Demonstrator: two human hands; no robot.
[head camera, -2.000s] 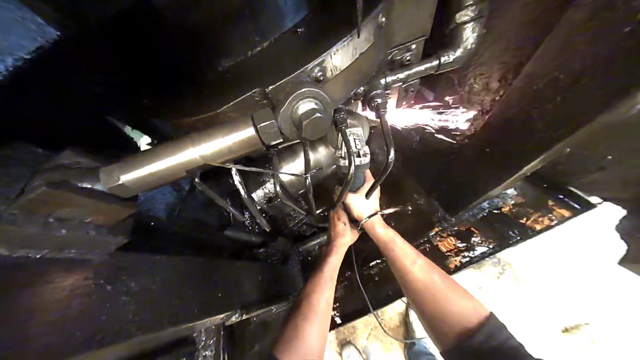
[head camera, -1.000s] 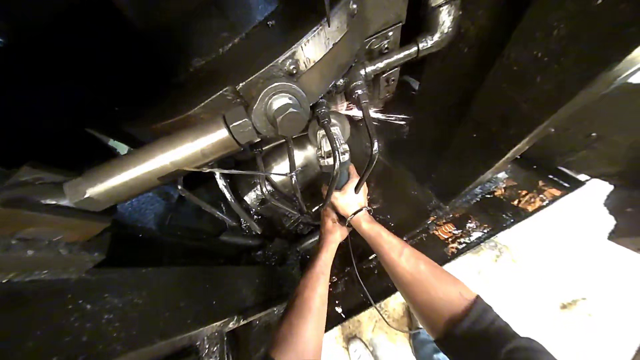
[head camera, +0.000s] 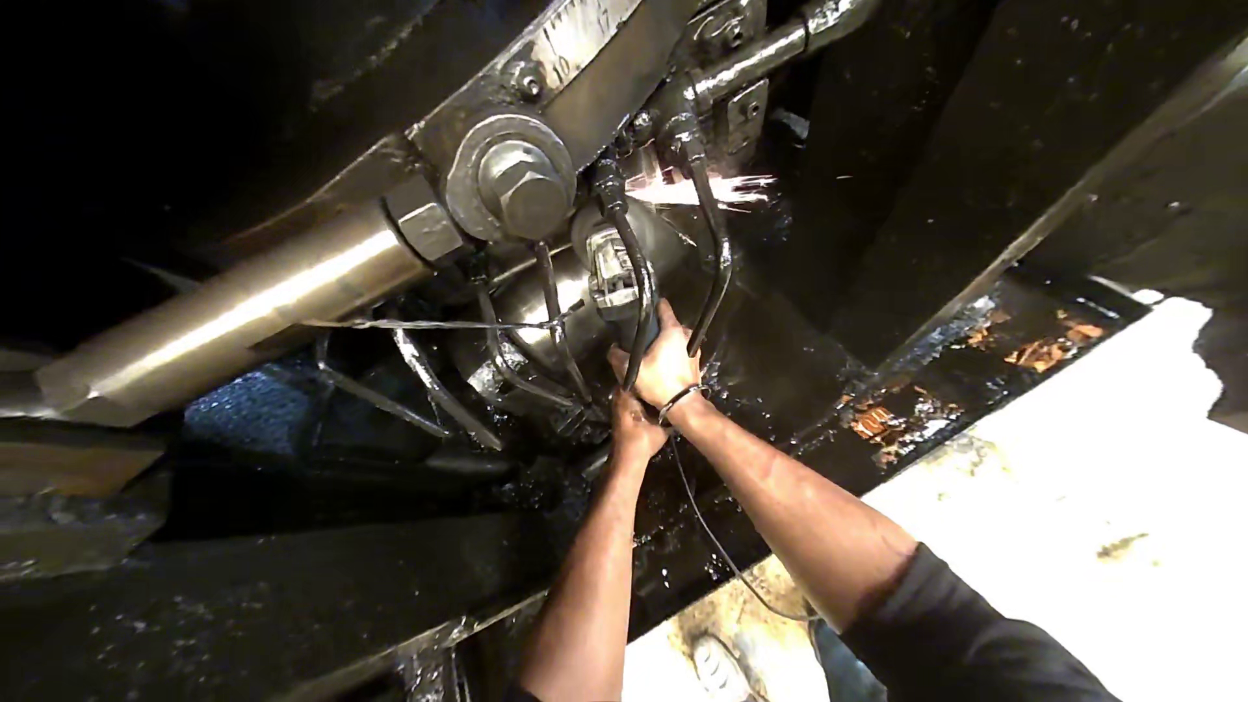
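Both of my hands grip an angle grinder (head camera: 614, 268) near the centre of the head view. My right hand (head camera: 673, 363) wraps the grinder's body, with a bracelet at the wrist. Just below and left of it, my left hand (head camera: 634, 424) closes around the rear of the tool, its fingers partly hidden. The grinder's head lies among bent metal tubes (head camera: 720, 253), and bright sparks (head camera: 712, 188) fly to the right above it. The exact contact point of the disc is hidden. A thin power cord (head camera: 707, 531) hangs down below my hands.
A thick metal rod (head camera: 244, 312) with a large hex bolt (head camera: 531, 200) lies to the left. A pipe (head camera: 756, 66) runs at the upper right. Oily steel walls surround the work, and an edge with orange debris (head camera: 873, 421) borders the pale floor (head camera: 1053, 526). A shoe (head camera: 720, 668) shows below.
The spark stream was longer and wider two seconds ago, shrank a second ago, and is bright again now. Both hands stay on the grinder. The view has shifted somewhat.
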